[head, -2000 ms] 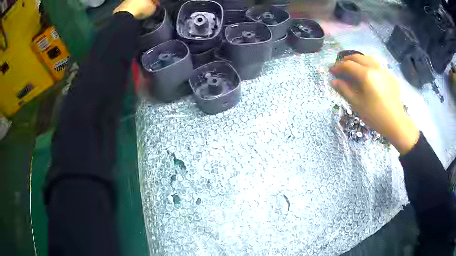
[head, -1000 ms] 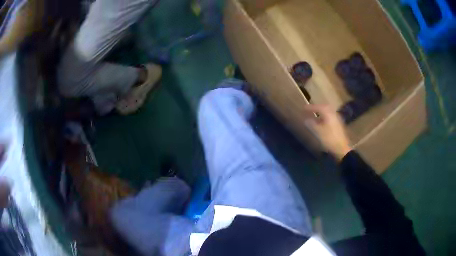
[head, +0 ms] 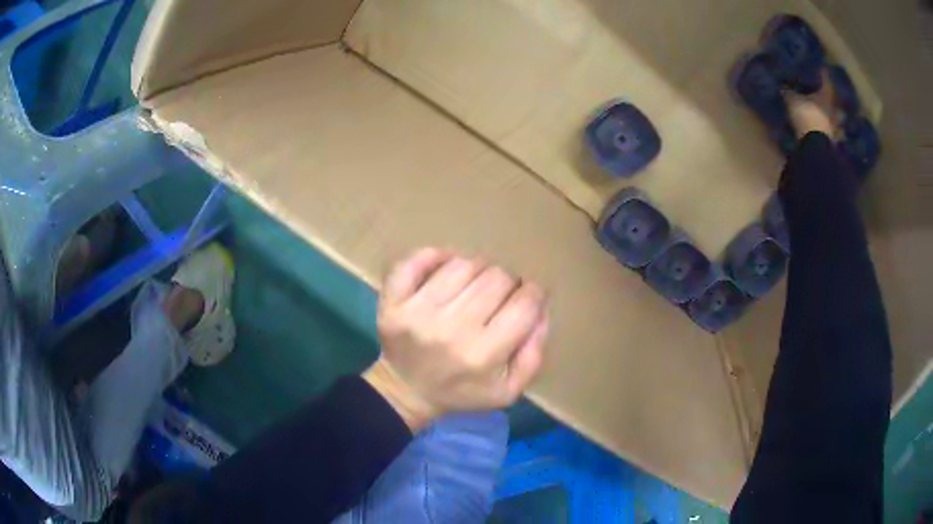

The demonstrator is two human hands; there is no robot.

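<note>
Dark grey rounded-square plastic housings stand inside a large open carton point(head: 430, 184). A single housing point(head: 622, 138) stands apart near the middle. Several more, including one point(head: 677, 268), line the near wall and corner. Another group point(head: 762, 87) is at the upper right. My right hand point(head: 811, 107) reaches down into that group, its fingers around a dark housing and partly hidden by it. My left hand point(head: 460, 330) is curled like a fist at the carton's near edge. Whether its fingers grip the edge cannot be seen.
A blue plastic stool point(head: 97, 184) is at the left of the carton, and blue stool parts point(head: 573, 476) show below it. A person's leg and light shoe point(head: 208, 307) are at the left. The carton's torn near edge runs diagonally down to the lower right. The floor is green.
The view has turned from the table to the carton, which now fills most of it. My right hand has gone from the carton's near edge into the carton. My left hand has come into clear view.
</note>
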